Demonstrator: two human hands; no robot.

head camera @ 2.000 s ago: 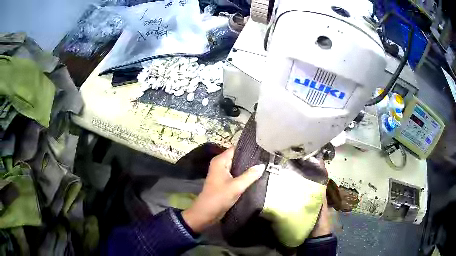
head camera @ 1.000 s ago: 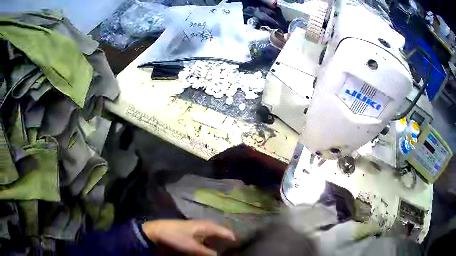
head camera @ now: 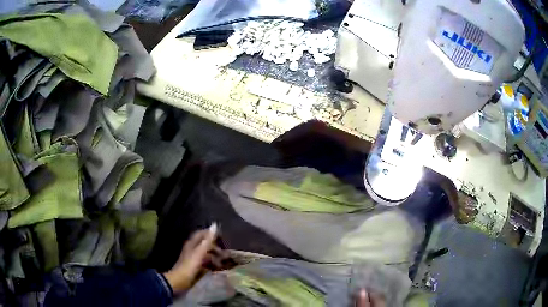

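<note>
A grey-brown garment with lime-green panels (head camera: 288, 285) lies low in front of me, partly cut off by the bottom edge. My left hand (head camera: 195, 258) is at its left end, fingers bent, with a small pale tip showing at the fingers; its grip is unclear. My right hand (head camera: 365, 298) shows only as fingertips against the grey cloth at the bottom edge. More grey and lime-green cloth (head camera: 306, 210) lies beyond, below the machine arm. The white JUKI machine head (head camera: 456, 66) stands above the bright cylinder arm (head camera: 393, 174), which has no garment around it.
A tall garment heap (head camera: 78, 138) fills the left. Small white pieces (head camera: 279, 42) lie on the cream table (head camera: 210, 102) beside a dark block (head camera: 213, 39). Bottles (head camera: 515, 111) and a control panel (head camera: 538, 138) stand at right. The table has chipped edges and a cutout.
The garment with the dark band has come off the machine arm, and both hands have moved down from the needle area. The view has shifted left and down.
</note>
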